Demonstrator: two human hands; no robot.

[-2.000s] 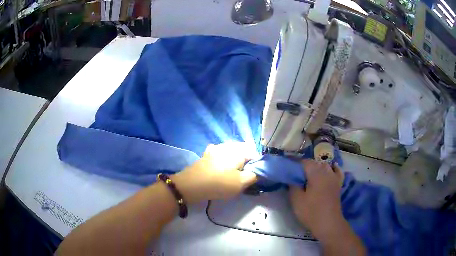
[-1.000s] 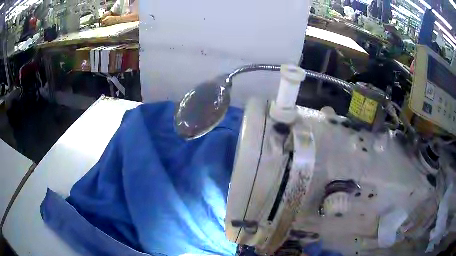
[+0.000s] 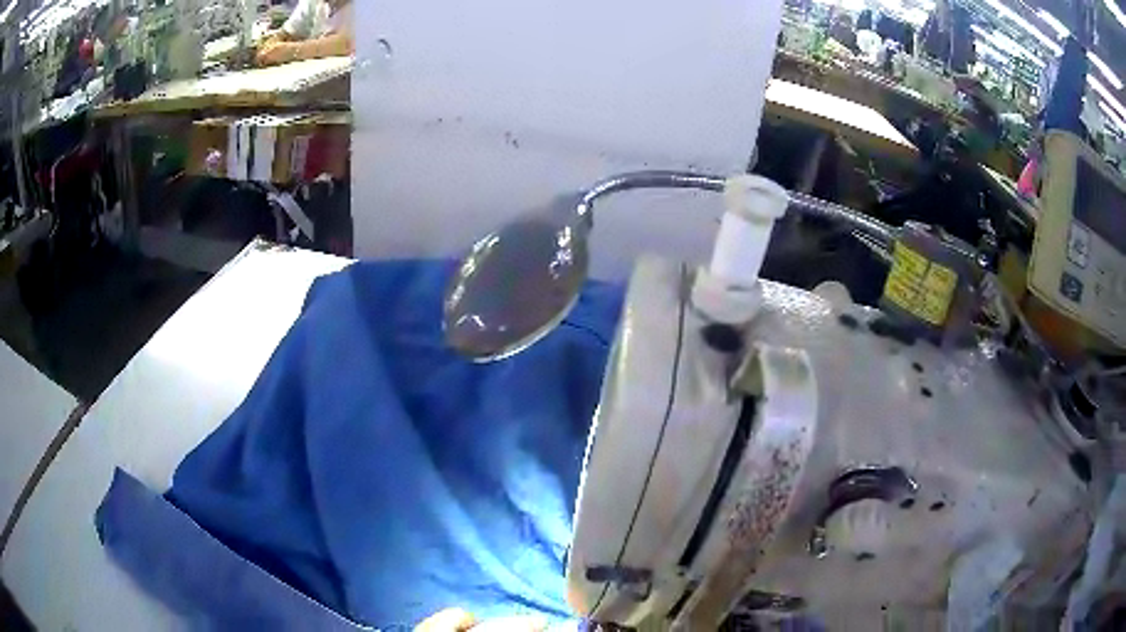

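Observation:
The blue garment [image 3: 408, 420] lies bunched on the white table left of the sewing machine head [image 3: 704, 457]. Its straight-edged strip [image 3: 198, 556] runs down to the bottom edge. The lamp lights the cloth beside the machine's lower left. My left hand [image 3: 475, 622] shows only as a few bright fingertips at the bottom edge, on the cloth left of the needle area; what they hold is cut off. My right hand is out of the picture. The needle and presser foot are below the picture's edge.
A grey gooseneck lamp [image 3: 519, 290] hangs over the cloth. A white thread post [image 3: 746, 241] stands on the machine. A control panel [image 3: 1077, 247] is at the upper right. A pale partition [image 3: 556, 87] stands behind. A person's arm [image 3: 303, 47] shows at a far table.
The view has tilted up from the hands to the machine and the room behind. Both hands left the picture; now fingertips of my left hand show again at the bottom edge.

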